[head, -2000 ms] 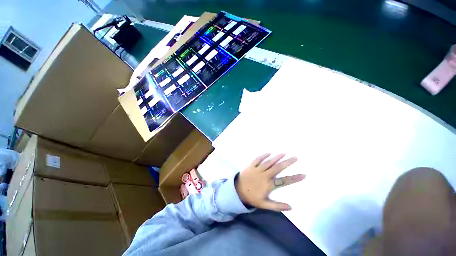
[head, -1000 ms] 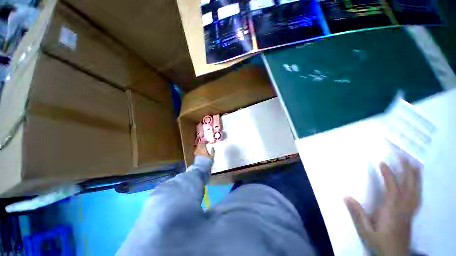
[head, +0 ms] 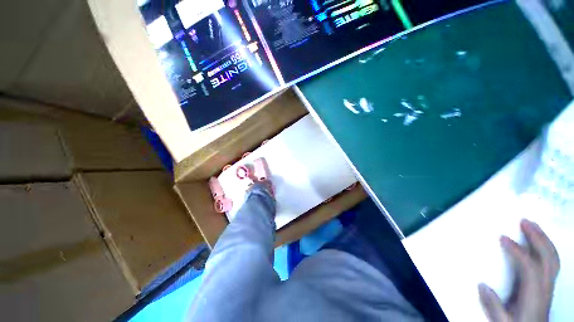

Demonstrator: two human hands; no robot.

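Observation:
My left hand [head: 263,185] is inside the open carton [head: 289,234], small and partly covered by its grey sleeve. It touches pink fans [head: 260,168] lying on a white sheet [head: 302,157] in the carton; whether it grips one is unclear. Another pink fan [head: 217,195] lies at the carton's left end. My right hand [head: 525,280] is at the lower right over the white work sheet [head: 450,267], fingers apart, cut off by the bottom edge. A blurred label sheet [head: 557,157] with faint print lies above it.
Black shiny printed sheets [head: 220,69] on cardboard overhang the carton's back side. The green bench top [head: 390,138] has scuffs and its edge runs beside the carton. Large brown cartons [head: 44,239] stand on the left.
The view has turned and moved closer to the bench and carton. In the carton, fans that were close together now lie apart, with my left hand at the right ones. My right hand stays over the work sheet.

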